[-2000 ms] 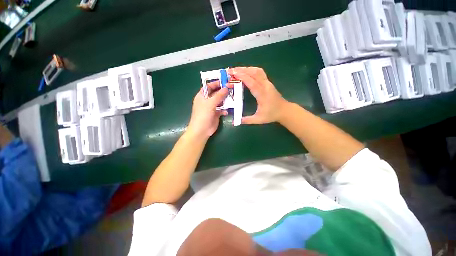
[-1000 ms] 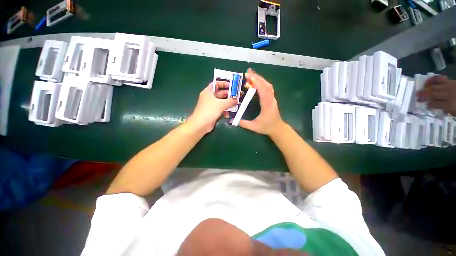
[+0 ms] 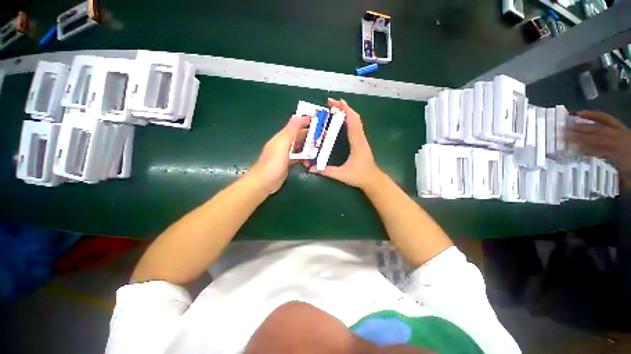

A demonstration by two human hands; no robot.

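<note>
My left hand (image 3: 277, 153) holds a half-assembled unit (image 3: 302, 146), a white case with a blue cylinder (image 3: 320, 126) inside it, over the green bench. My right hand (image 3: 357, 153) holds a white front cover (image 3: 332, 140) by its two ends. The cover is tilted edge-on against the right side of the unit, like a partly closed book. The blue cylinder still shows in the narrow gap between the two. Small inner parts are too blurred to tell.
White front covers (image 3: 153, 86) stand stacked at left. Leaning rows of white pieces (image 3: 456, 169) stand at right, with another person's hand (image 3: 596, 135) at their far end. Beyond the pale rail (image 3: 277, 71), an open unit (image 3: 376, 38) and a blue cylinder (image 3: 367, 69) lie on the belt.
My right hand has brought the cover closer to the unit, narrowing the gap over the blue cylinder. The other person's hand reaches further in over the right rows. The view has shifted slightly.
</note>
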